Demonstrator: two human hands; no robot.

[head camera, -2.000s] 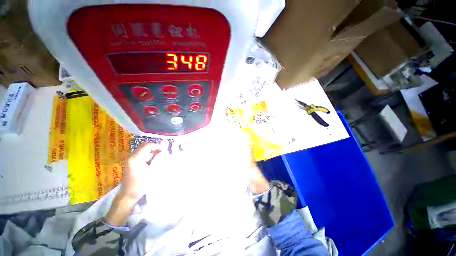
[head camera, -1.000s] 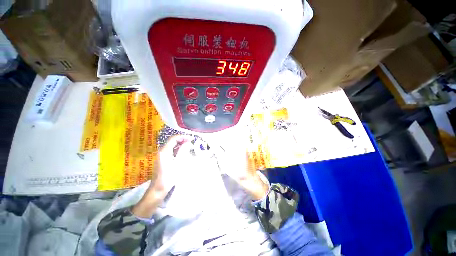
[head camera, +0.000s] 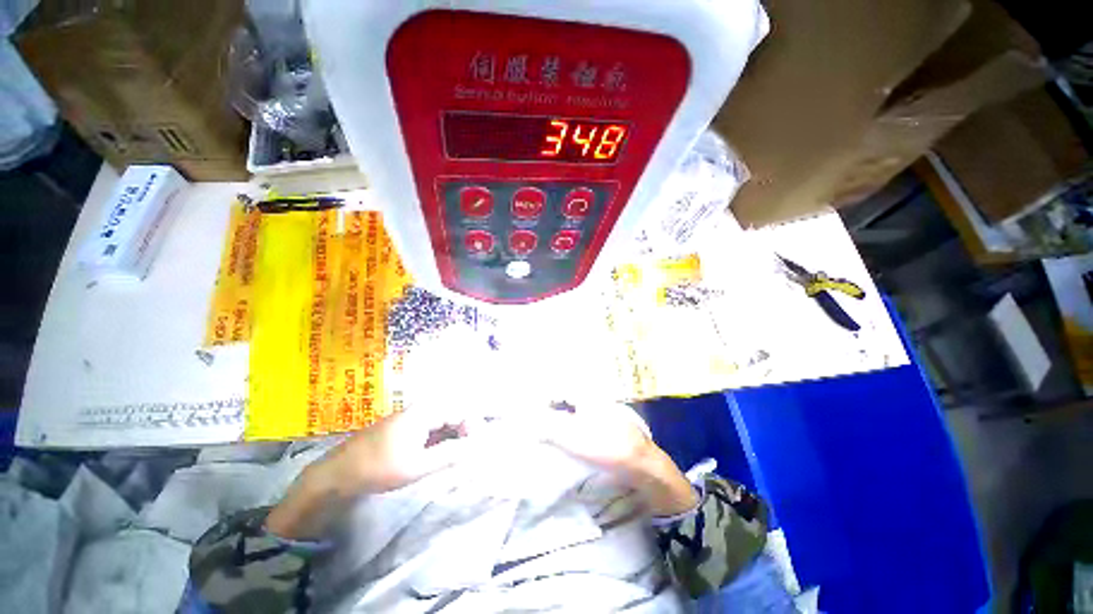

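Pale cloth (head camera: 479,540) lies over my lap and up to the table's front edge, partly washed out by the lamp's glare. My left hand (head camera: 360,474) holds it from the left, my right hand (head camera: 629,456) from the right; fingertips of both are lost in the glare. The white servo button machine (head camera: 726,48) stands above, its red panel showing 348. Its dies are hidden by glare. A loose pile of tiny dark snap buttons (head camera: 426,321) lies left of the machine. More tiny parts (head camera: 693,295) lie on the yellow tape to the right.
Pliers (head camera: 827,288) lie at the right table end. A deep blue bin (head camera: 851,480) is at my right. A small white box (head camera: 130,222) stands at the left end. Grey-white cloth pieces (head camera: 120,528) heap at lower left. Cardboard boxes (head camera: 827,108) stand behind.
Both hands have moved down from below the machine head towards me with the cloth, uncovering more of the button pile. The view has shifted; the display still reads 348.
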